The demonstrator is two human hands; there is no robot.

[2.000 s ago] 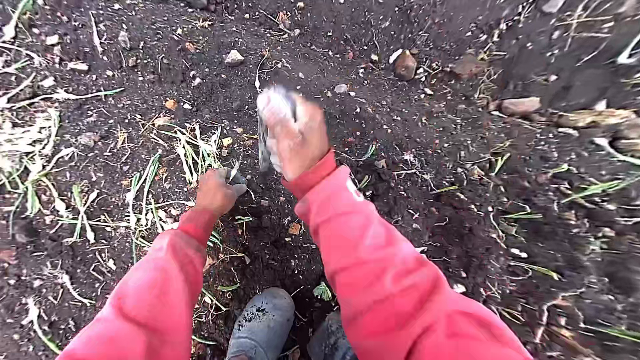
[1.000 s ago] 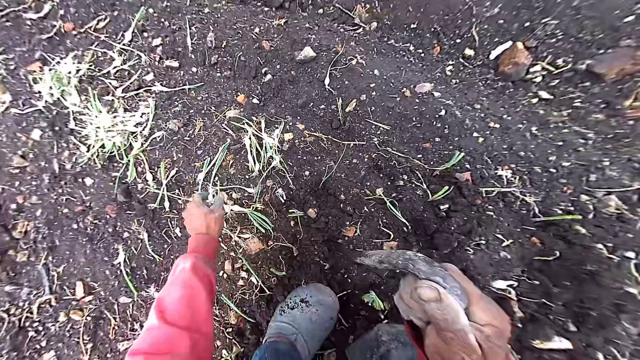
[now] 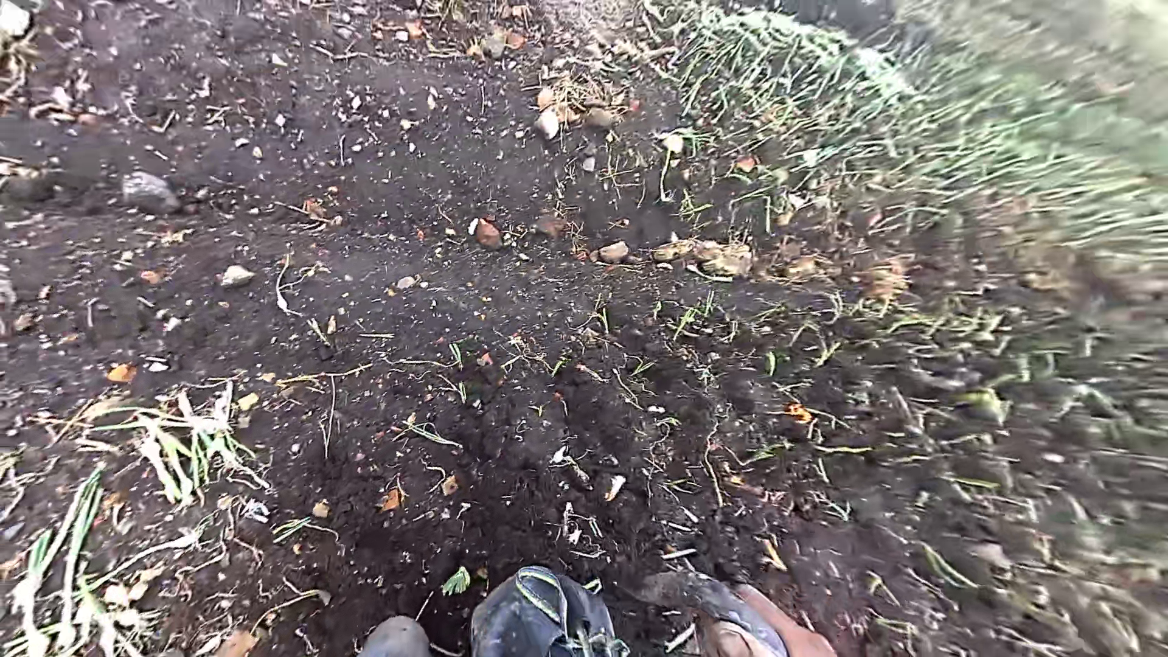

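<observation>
At the bottom edge of the head view, right of the middle, my right hand (image 3: 771,630) is closed around a dark, soil-covered hand tool (image 3: 698,595); its curved end points left, and its exact kind cannot be told. The tool lies close beside a dark boot (image 3: 534,616). My left hand is out of the frame. On the soil at the left lie a small bunch of green-and-white seedlings (image 3: 187,452) and, lower down, more long seedlings (image 3: 68,557) with pale roots.
A second boot tip (image 3: 397,637) shows at the bottom. Dark soil holds a grey stone (image 3: 151,192), a reddish stone (image 3: 488,234) and a row of pale stones (image 3: 721,257). Dense green blades (image 3: 803,55) grow at the upper right, partly blurred.
The view has swung to the right. My left hand, earlier among the seedlings at the left, has gone out of view. My right hand still holds the tool, now low in the frame.
</observation>
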